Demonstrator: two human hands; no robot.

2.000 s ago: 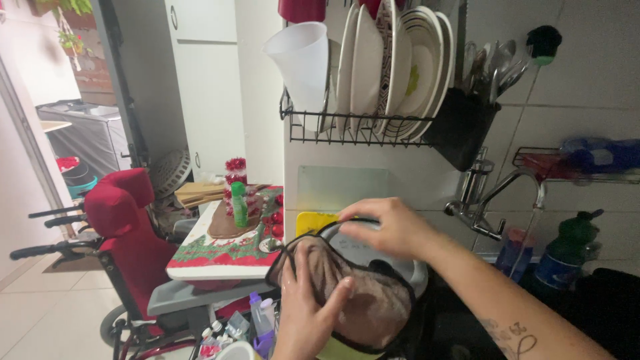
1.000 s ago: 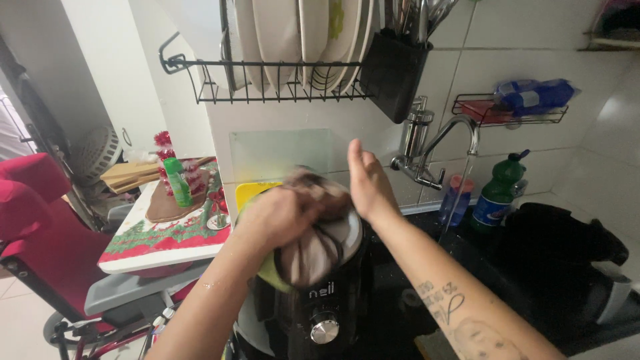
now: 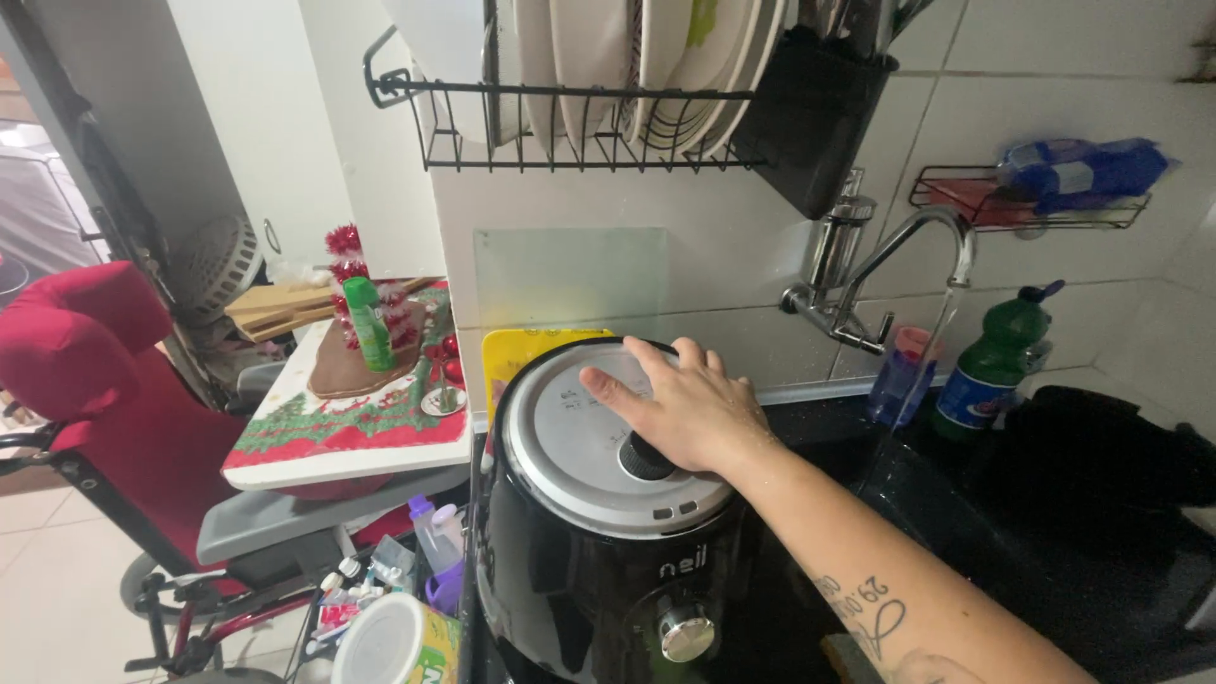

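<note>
My right hand (image 3: 698,404) lies with spread fingers on the grey round top of a black air fryer (image 3: 579,579), beside and partly over its black top knob (image 3: 648,458). It grips nothing that shows. A silver knob (image 3: 686,635) sits on the appliance's front. My left hand is out of the frame. To the right, water runs from a chrome faucet (image 3: 902,228) over the dark sink area. The mesh-like cloth item seen in the earlier views is not visible.
Above hangs a wire dish rack (image 3: 589,166) with plates. Green bottle (image 3: 983,366) and a blue-pink bottle (image 3: 902,375) stand behind the sink. At left are a red wheelchair (image 3: 142,446), a table (image 3: 351,456) with a Christmas cloth, and a white-lidded tub (image 3: 380,641).
Both hands were at the brownish cloth item above the appliance; it and my left hand have left the view. My right hand has come down onto the appliance's top.
</note>
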